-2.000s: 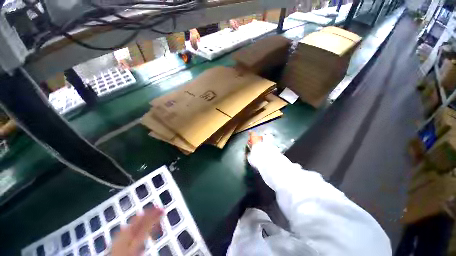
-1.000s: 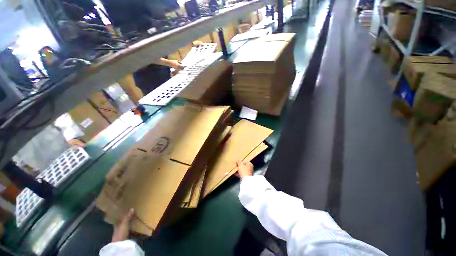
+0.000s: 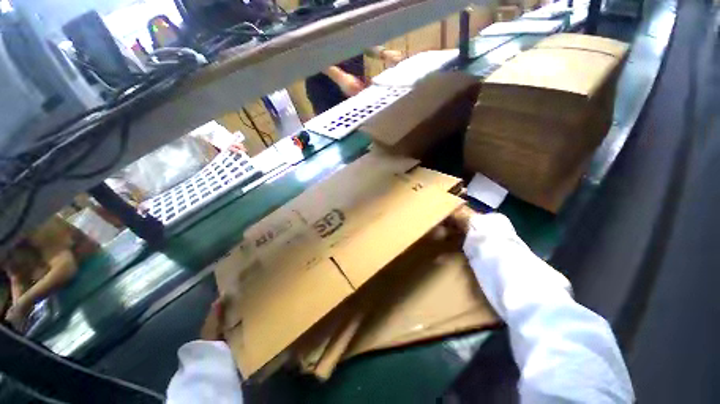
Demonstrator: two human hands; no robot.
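Note:
A pile of flattened brown cartons point(image 3: 347, 237) with black print lies on the dark-green bench in front of me. The upper cartons are tilted over the lower ones. My left hand point(image 3: 213, 319) grips the pile's left edge, its fingers partly hidden by the cardboard. My right hand point(image 3: 458, 221) grips the right edge of the upper cartons, its fingers partly hidden. More loose cartons point(image 3: 426, 304) lie underneath, fanned toward me.
A tall carton stack point(image 3: 545, 118) stands at the right rear, a small white paper point(image 3: 487, 190) beside it. White grid trays point(image 3: 201, 189) lie across the bench near other workers. An overhead shelf point(image 3: 237, 75) with cables crosses above. A dark strap point(image 3: 63, 367) is at lower left.
My right hand has moved from the lower cartons up to the upper cartons' right edge. The upper cartons have shifted and spread rightward over the lower ones. The view has also turned.

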